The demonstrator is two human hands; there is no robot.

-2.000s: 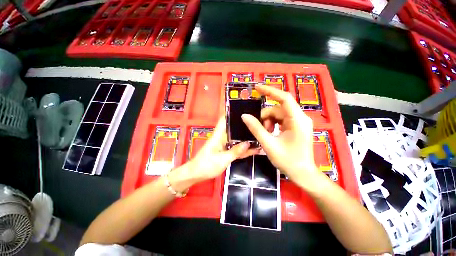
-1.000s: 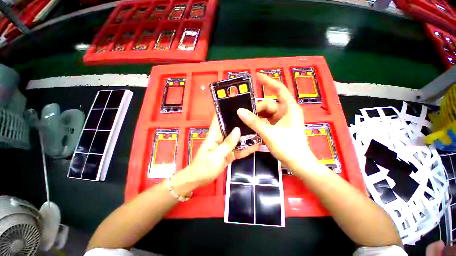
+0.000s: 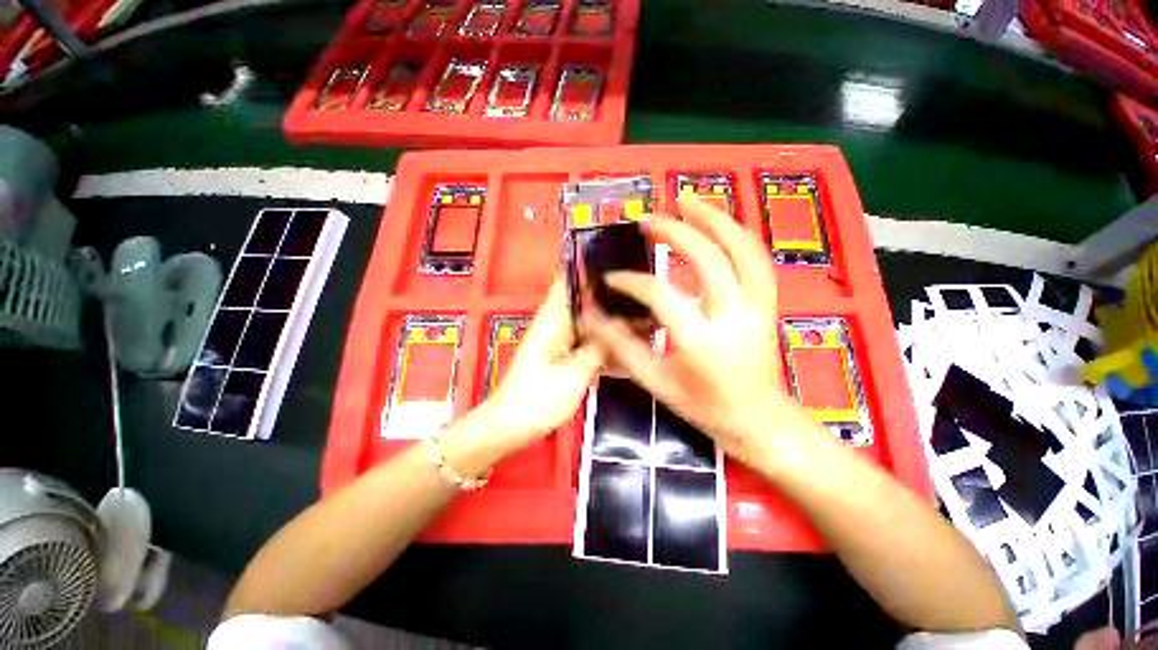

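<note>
A phone middle frame (image 3: 587,244) with yellow patches near its far end is held upright above the red tray (image 3: 523,290). A black adhesive pad (image 3: 616,250) covers its middle. My left hand (image 3: 546,375) grips the frame's near left part. My right hand (image 3: 711,343) is over the pad's right side, its fingers spread and curled; whether it grips anything is hidden and blurred. A sticker sheet (image 3: 653,483) with black rectangles lies across the tray's near edge, its far end under my hands. Other frames sit in the tray's recesses.
A stack of fresh sticker sheets (image 3: 260,324) lies left, beside fans (image 3: 159,305). Waste liner strips (image 3: 1067,508) with loose black pieces (image 3: 997,444) lie right, near a yellow fan (image 3: 1130,330). Another red tray (image 3: 464,121) is on the green conveyor belt (image 3: 737,89).
The held frame has turned from tilted to nearly straight. My right fingers have spread and lifted from the pad's face. The red tray on the conveyor has moved right.
</note>
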